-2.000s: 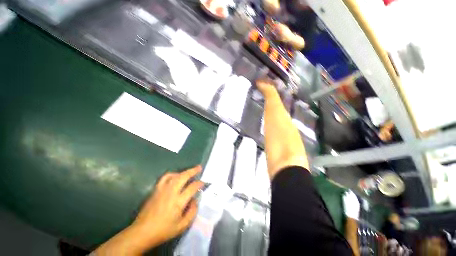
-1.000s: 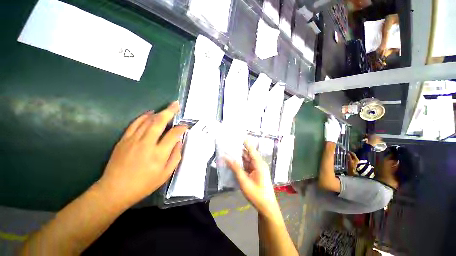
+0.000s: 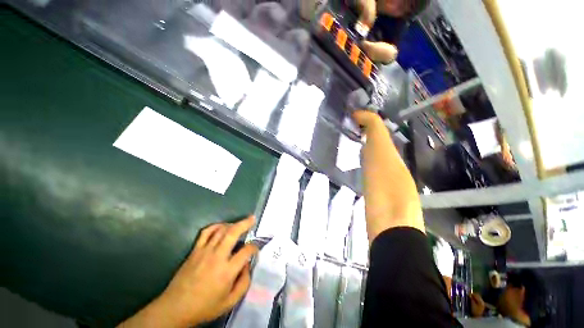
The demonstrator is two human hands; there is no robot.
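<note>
The clear blister tray [image 3: 261,240] lies on the green bench, with white-sleeved phones [image 3: 315,204] in its far row and several pale sleeved items in the near row. My left hand [image 3: 206,277] is at the tray's left edge, fingers spread and fingertips touching the rim, holding nothing visible. My right arm is stretched over the rear trays. My right hand [image 3: 365,118] is small and blurred there, beside a greyish item; whether it grips it cannot be told. A stack of empty white sleeves [image 3: 177,151] lies flat on the bench left of the tray.
Rear trays [image 3: 160,54] run along the back edge, with loose white sleeves [image 3: 254,45] on them. A tray of orange-and-black parts [image 3: 346,46] is beyond, near another person's hands. A white frame post crosses at right, near a pale reel [image 3: 495,230] and another worker.
My right hand has moved from the packing tray out over the rear trays. My left hand stays at the tray's left edge. The view has shifted, showing more of the rear trays.
</note>
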